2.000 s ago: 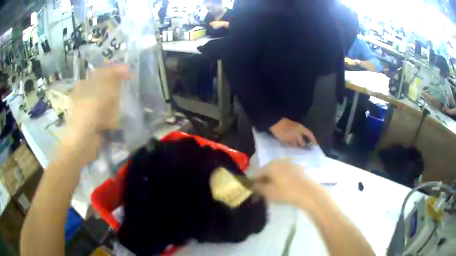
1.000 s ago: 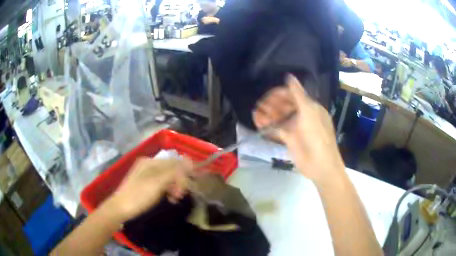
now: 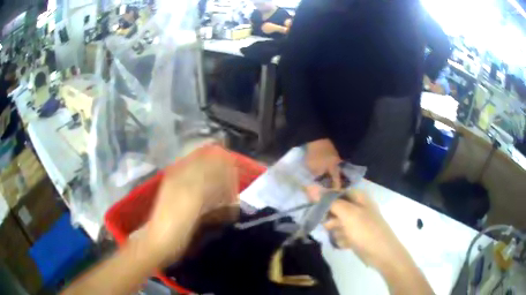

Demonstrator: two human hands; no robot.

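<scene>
A black cloth bundle point(image 3: 268, 248) lies at the front edge of the red plastic basket point(image 3: 135, 204) and over the white table. A yellow-tan paper ticket point(image 3: 280, 271) lies on the cloth. My right hand point(image 3: 357, 224) is closed on one end of a grey strip point(image 3: 317, 213), above the table right of the bundle. A thin light strip runs left from there toward my left hand point(image 3: 199, 190). My left hand is blurred over the basket and the cloth; what its fingers hold cannot be made out.
A person in dark clothes point(image 3: 352, 75) stands opposite, a hand point(image 3: 324, 164) on white papers point(image 3: 277, 181). A clear plastic bag point(image 3: 167, 98) hangs behind the basket. A machine part point(image 3: 496, 259) stands at right. A small black piece point(image 3: 420, 223) lies on the table point(image 3: 398, 201). Boxes point(image 3: 29, 190) stand at left.
The loose cloth bundle was put down, and the strip was pulled up between my hands. Since then my right hand has moved down to the table and my left hand up. The papers have moved toward the basket.
</scene>
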